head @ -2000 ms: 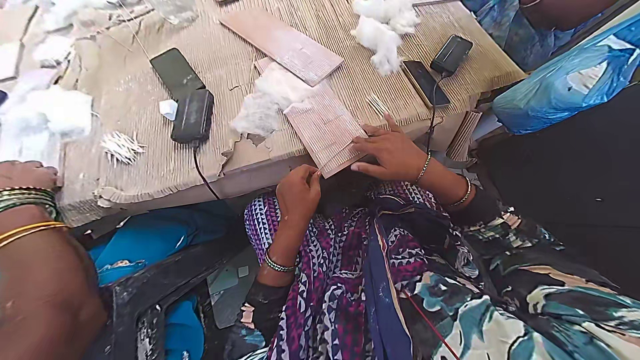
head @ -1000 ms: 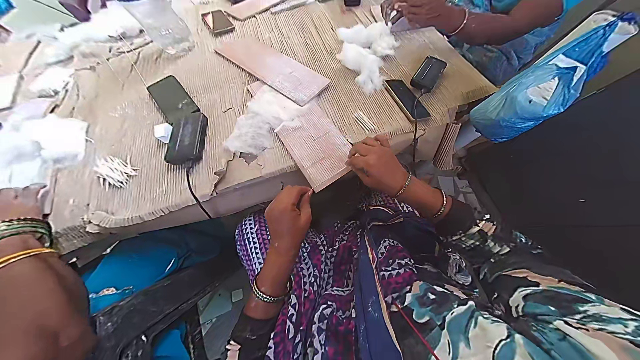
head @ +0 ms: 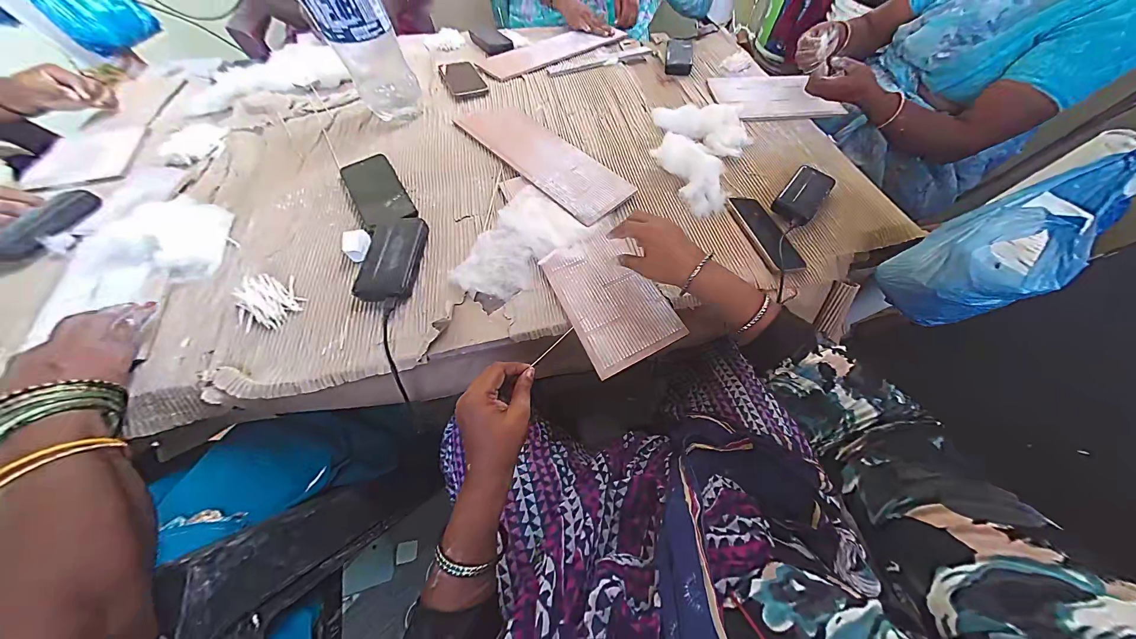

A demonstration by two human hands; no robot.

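My left hand [head: 497, 408] pinches a thin stick [head: 552, 348] between thumb and fingertips, just off the table's front edge. The stick points up toward the left edge of a ribbed pinkish board [head: 612, 311], which juts over the table edge. My right hand [head: 666, 253] rests on the upper right part of that board, fingers bent; whether it holds anything is hidden. White cotton wool [head: 519, 240] lies against the board's upper left. A second pinkish board [head: 550, 164] lies behind, its near end close to my right fingertips.
Corrugated cardboard [head: 293, 355] covers the table. A bundle of white wicks [head: 266, 300], a black case with a cable [head: 390, 257], a phone [head: 765, 232], more cotton [head: 701, 160] and a plastic bottle [head: 373, 71] stand or lie around. Co-workers' hands are at the left and far right.
My left hand now holds a thin stick out to the left of the board. My right hand has moved up along the board. The view takes in more of the table's far side.
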